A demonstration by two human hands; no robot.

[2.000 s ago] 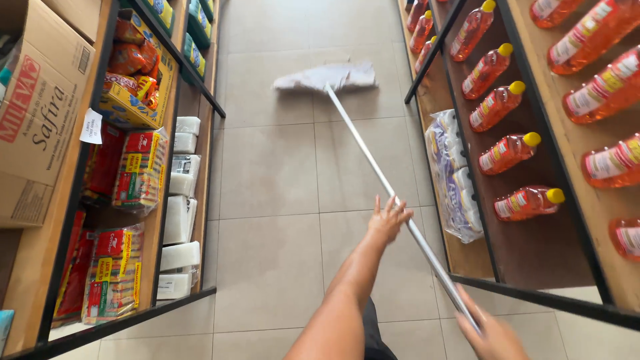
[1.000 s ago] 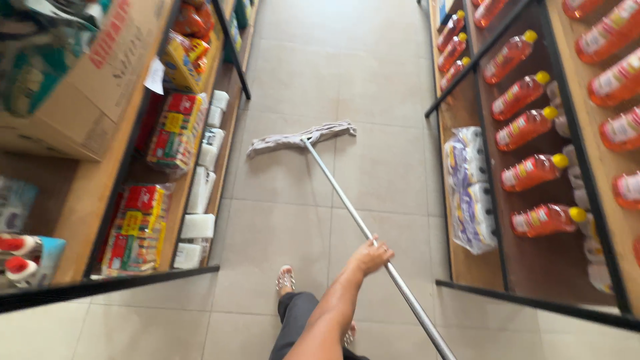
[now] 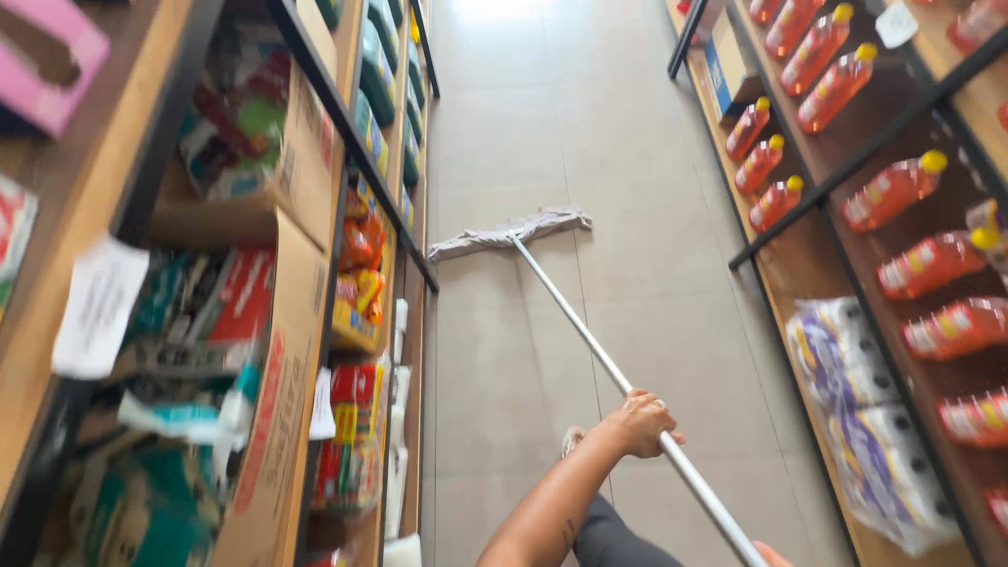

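A wide flat mop head with a pale grey cloth lies on the tiled floor, its left end close to the foot of the left shelf. From its middle a metal mop handle runs down to the right. My left hand is closed around the handle partway along. At the bottom edge only a small part of my right hand shows, beside the upper end of the handle; its grip is mostly cut off.
Left shelves hold an open cardboard box of packets and green packages. On the right shelves are red bottles with yellow caps and wrapped toilet rolls. Black metal shelf posts edge the aisle. My shoe is behind my forearm.
The mop head has moved toward the left shelf. My left hand stays on the handle. My right hand, on the handle two seconds ago and unseen one second ago, shows slightly at the bottom edge.
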